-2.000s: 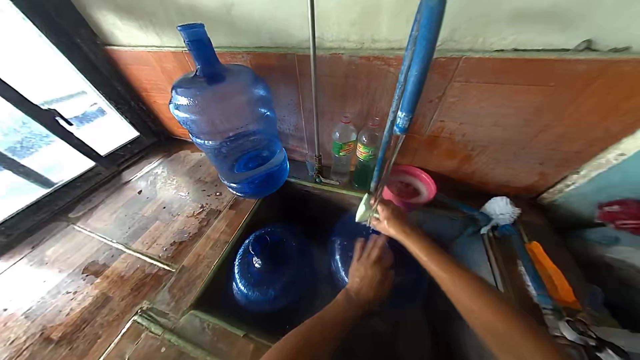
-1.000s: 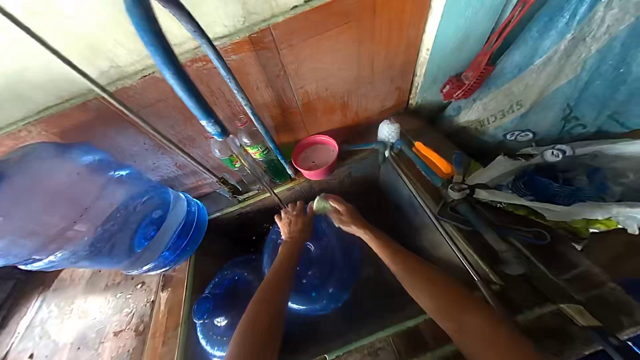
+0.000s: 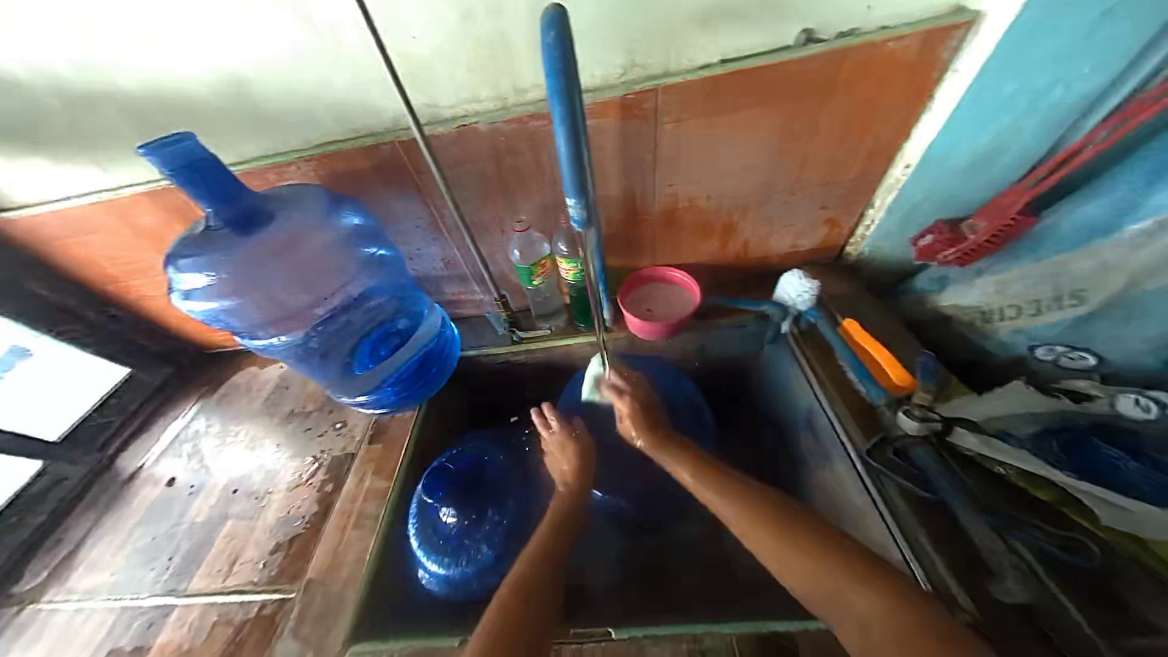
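Inside the dark sink [image 3: 383, 566], a blue plastic water jug [image 3: 675, 397] lies below both hands. My left hand [image 3: 564, 447] is beside it with fingers spread and nothing held; whether it touches the jug I cannot tell. My right hand [image 3: 632, 401] grips a pale cloth or sponge [image 3: 595, 379] at the lower end of a thin metal rod with a blue grip [image 3: 568, 119]. Another blue jug [image 3: 465, 520] stands in the sink on the left. A large blue jug [image 3: 301, 283] is on the tiled ledge at upper left.
Along the back ledge are a metal tap [image 3: 507, 315], a clear plastic bottle [image 3: 538, 274], a green plastic bottle [image 3: 575, 283] and a pink bowl [image 3: 659, 301]. At the right lie a white-headed brush [image 3: 797, 288], an orange-handled tool [image 3: 876, 356] and sacks [image 3: 1058, 438].
My left hand has come away from the rod, where it was one second ago, and its fingers are now spread. My right hand still has the pale cloth or sponge. The view has swung considerably.
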